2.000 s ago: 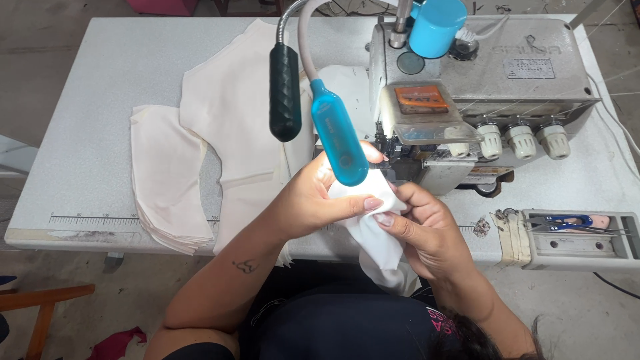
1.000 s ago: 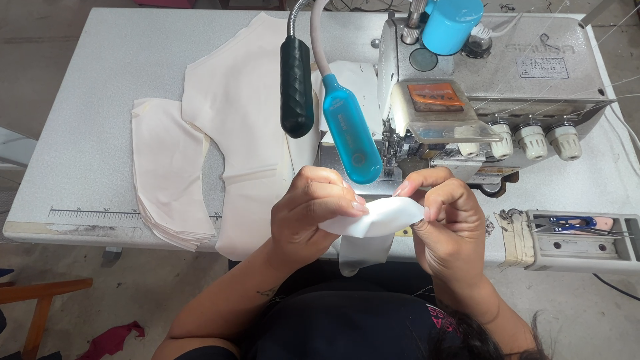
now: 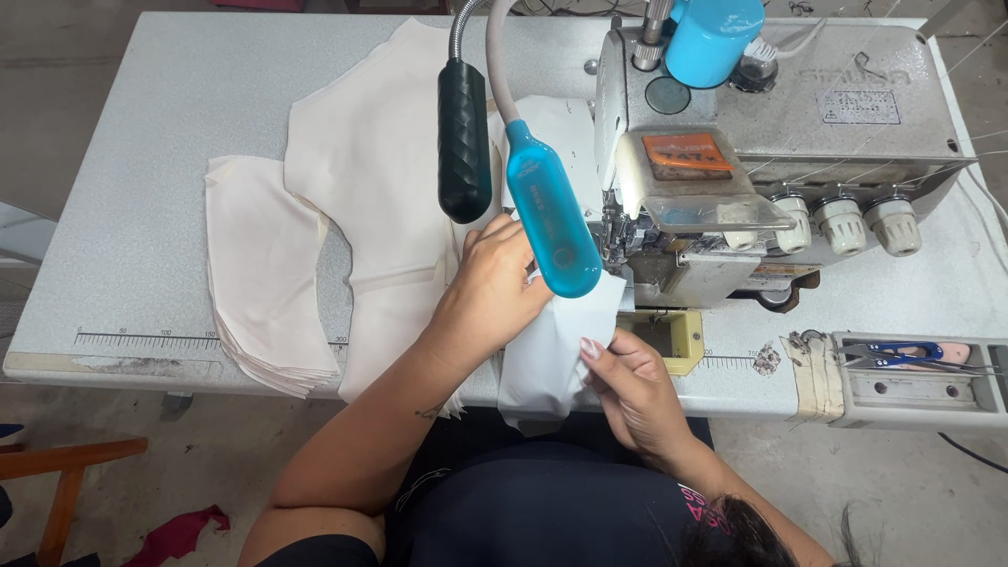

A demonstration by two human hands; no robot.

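Observation:
A white fabric piece (image 3: 543, 362) hangs over the table's front edge, just in front of the presser area of a Siruba overlock sewing machine (image 3: 787, 94). My left hand (image 3: 500, 279) grips its upper part; the fingertips are partly hidden behind a blue lamp head (image 3: 555, 213). Lower down, my right hand (image 3: 630, 378) pinches the fabric's right edge between thumb and fingers. Left of my left hand lie large cream fabric pieces (image 3: 370, 173), and further left a stack of smaller curved cream pieces (image 3: 268, 268).
A black lamp head (image 3: 465, 142) on a metal gooseneck hangs beside the blue one. Blue-handled thread snips (image 3: 906, 352) lie in a grey tray (image 3: 913, 402) at the right. A printed ruler (image 3: 142, 339) runs along the front of the white table (image 3: 157, 197).
My left hand has moved up toward the machine. The fabric, stretched between both hands a second ago, now hangs down, with my right hand lower on its edge.

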